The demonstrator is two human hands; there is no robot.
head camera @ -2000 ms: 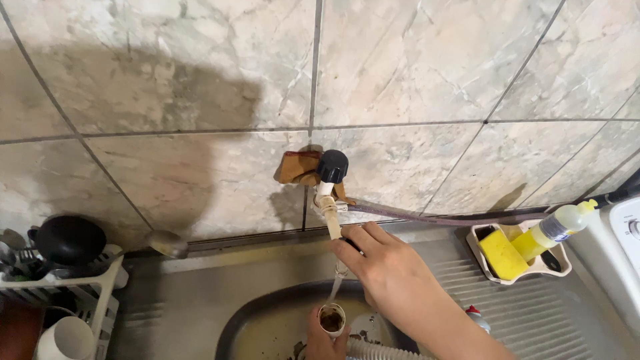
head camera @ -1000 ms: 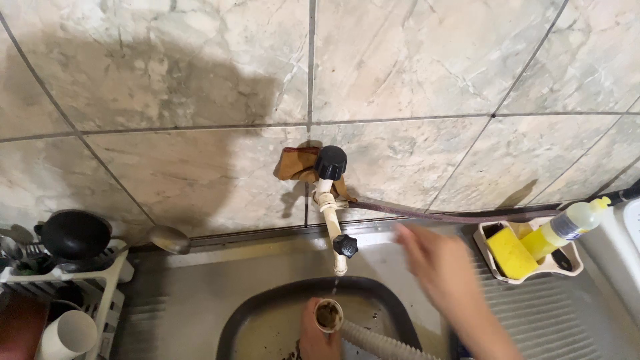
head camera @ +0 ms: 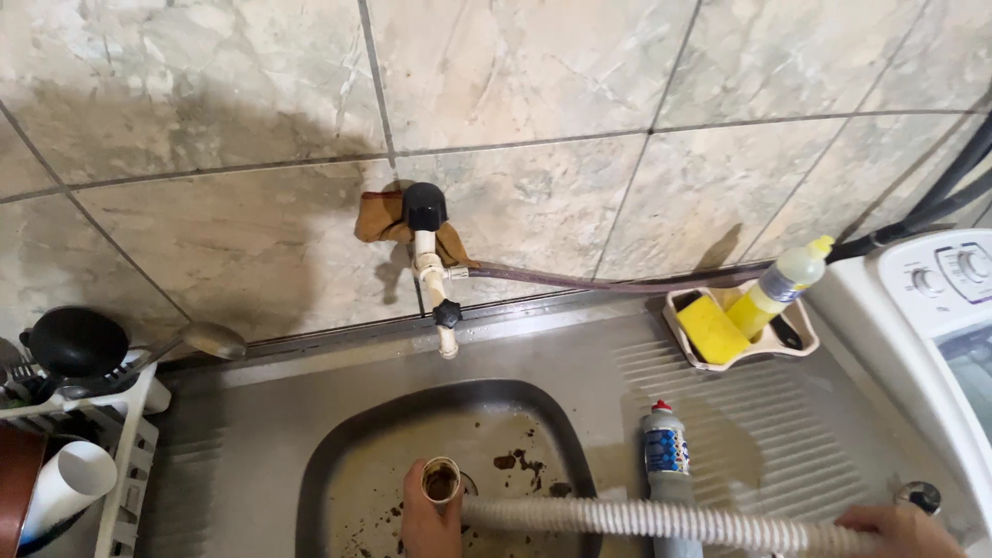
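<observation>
My left hand [head camera: 431, 519] grips the open end of a ribbed plastic drain hose [head camera: 620, 518] above the sink basin [head camera: 318, 465]; the mouth faces up and shows brown grime inside. At the lower right, my right hand [head camera: 903, 531] is closed around the hose's other visible stretch. The hose runs sideways between both hands, over a grey bottle with a red cap [head camera: 666, 449]. Above the basin, a plastic faucet [head camera: 431, 267] with black knobs sticks out from the tiled wall, and no water shows at its spout. Dark debris lies on the basin floor.
At left stands a white dish rack [head camera: 132, 465] with a black pan [head camera: 77, 341], a ladle and a white cup. A caddy [head camera: 806, 341] at right holds a yellow sponge [head camera: 713, 329] and a detergent bottle [head camera: 779, 287]. Beyond it is a washing machine [head camera: 914, 333].
My right hand has moved from the faucet down to the right and taken hold of the hose. The thin stream below the spout has stopped. My left hand still holds the hose end.
</observation>
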